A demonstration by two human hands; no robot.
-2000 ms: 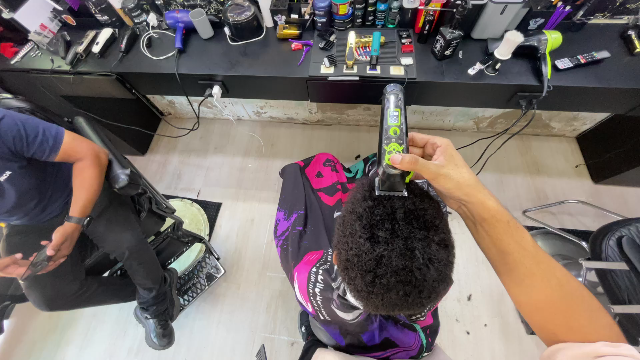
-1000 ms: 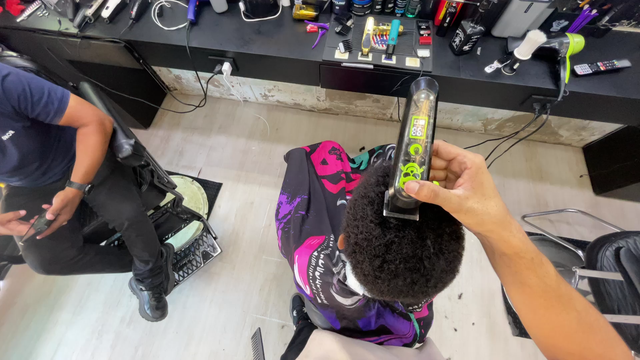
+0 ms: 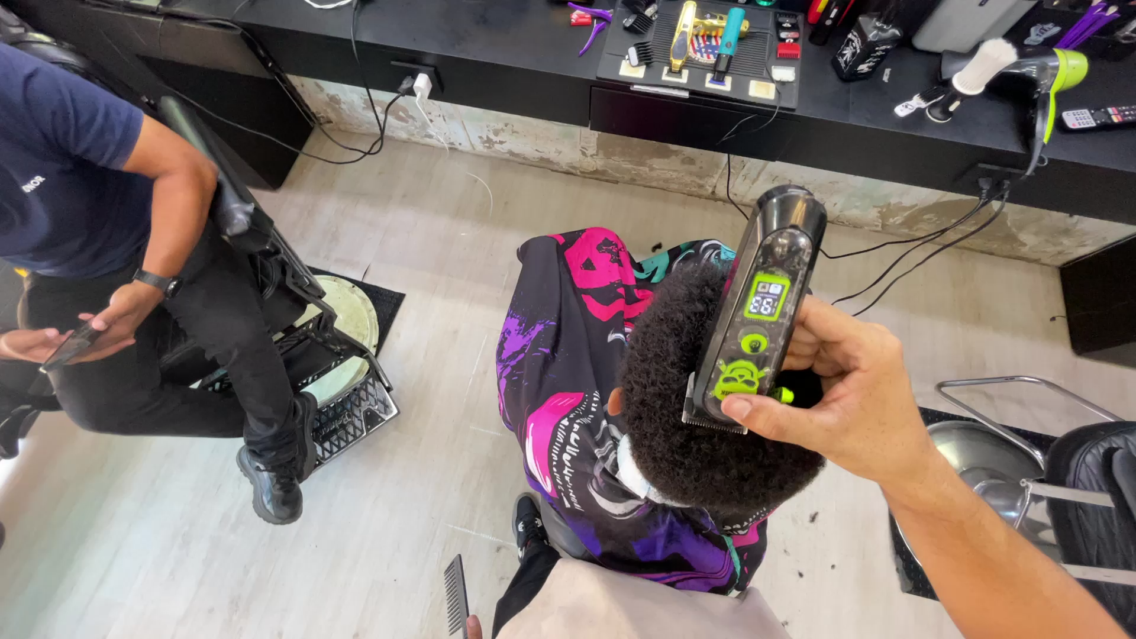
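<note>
My right hand [image 3: 852, 390] grips a dark hair clipper [image 3: 763, 293] with a lit display and green details. The clipper's metal blade rests against the curly dark hair [image 3: 674, 382] of a seated person, at the top of the head. A patterned black, pink and purple barber's cape [image 3: 550, 355] covers that person, with a white strip at the neck. At the bottom edge, my left hand [image 3: 474, 627] shows only a fingertip beside a dark comb [image 3: 455, 595], which it holds low, apart from the head.
Another person [image 3: 80, 177] sits at left, holding a phone [image 3: 71, 346]. A black counter [image 3: 515, 53] runs across the top, bearing trimmers [image 3: 683, 35], a neck brush [image 3: 981, 71] and a hair dryer [image 3: 1056, 75]. Cables hang below it. A barber chair [image 3: 1092, 479] stands at right.
The view has come closer to the head. The clipper, upright over the top of the head before, now leans, its blade further back on the hair. The comb has come into view at the bottom.
</note>
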